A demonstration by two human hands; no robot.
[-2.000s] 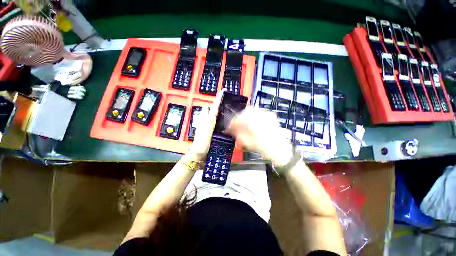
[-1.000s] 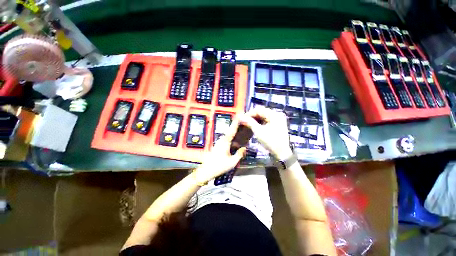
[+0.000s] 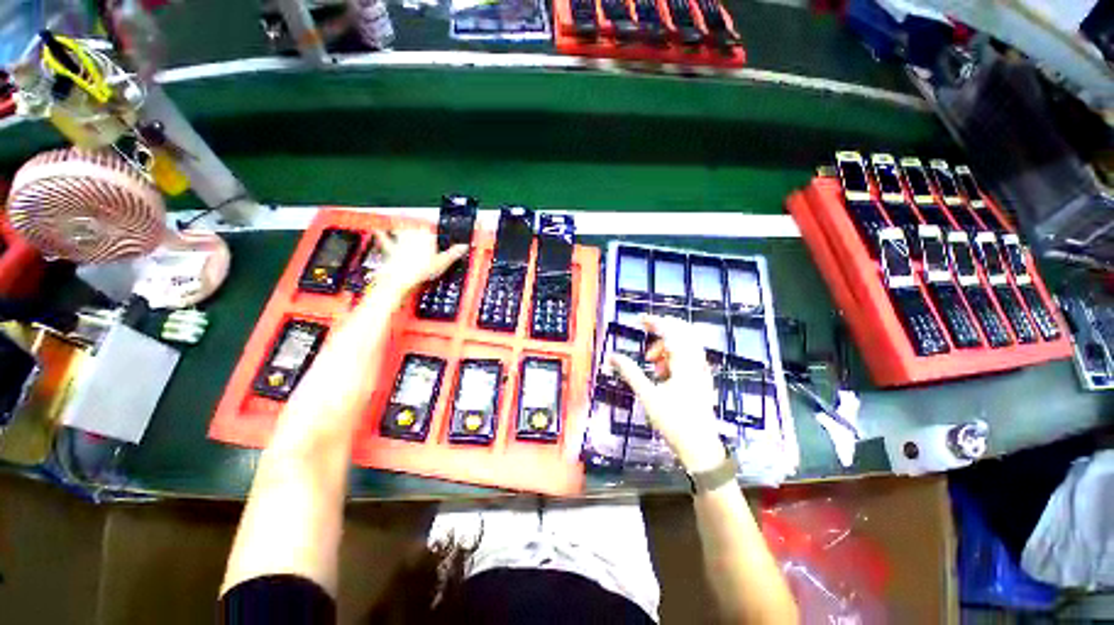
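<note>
My left hand (image 3: pixel 413 263) is over the upper row of the red-orange phone tray (image 3: pixel 254 421). Its fingers are at a dark phone (image 3: pixel 369 265), partly hidden; I cannot tell whether they grip it. Three open flip phones stand upper right in this tray, the nearest (image 3: pixel 442 287) beside my left hand. Closed phones (image 3: pixel 413 397) lie in the lower row, and one (image 3: pixel 329 261) lies upper left. My right hand (image 3: pixel 672 379) is over the clear lens tray (image 3: pixel 783 427), thumb and forefinger apart near a dark-framed lens panel (image 3: pixel 627 341).
A stacked red tray (image 3: pixel 849 293) of open phones is on the right. A metal fixture (image 3: pixel 938 448) and white scraps (image 3: pixel 839 427) are near the bench edge. A pink fan (image 3: pixel 86 205) and white box (image 3: pixel 126 382) are left. More trays are across the green conveyor (image 3: pixel 550 181).
My hands have separated: the left has moved up-left over the phone tray, the right over the lens tray. The previously empty upper slot now shows a dark phone. The view has tilted up.
</note>
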